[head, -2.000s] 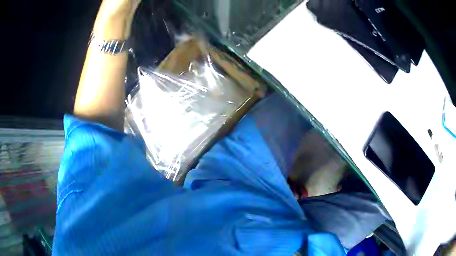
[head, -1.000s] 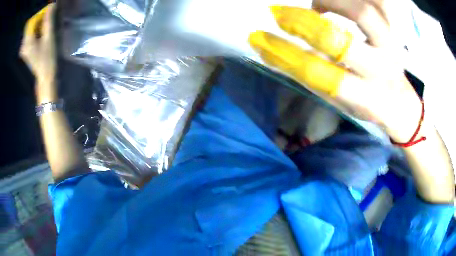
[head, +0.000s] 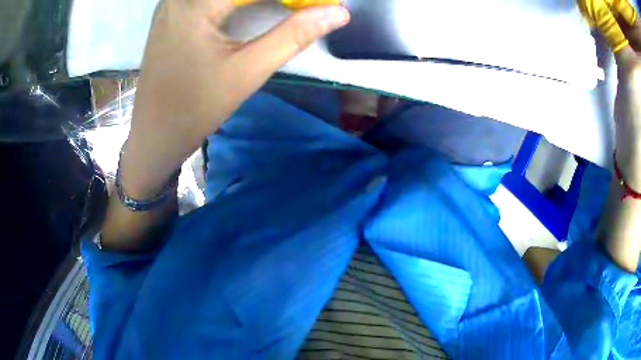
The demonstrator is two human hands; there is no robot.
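A thin translucent greyish sheet [head: 485,35] lies across the top of the view, over the white surface. A dark, smooth-edged shape, possibly a phone, shows at the sheet's left part; its upper side is cut off. My left hand [head: 204,77], with a metal bracelet, is at the upper left. Its thumb and yellow-cotted fingers pinch at the sheet's left part. My right hand [head: 613,24], in yellow finger cots, is cut off at the upper right corner. Its curled fingers are beside the sheet's right edge; whether they grip it is unclear.
The bench's white mat [head: 422,88] has its near edge just beyond my lap. Shiny crinkled clear plastic bags [head: 105,140] are at the left, partly behind my left forearm. A blue frame [head: 538,200] stands at the lower right, below the bench edge.
The view has swung to the right. My left hand has come from the far left, beside the plastic bags, to the sheet. My right hand has moved to the upper right corner.
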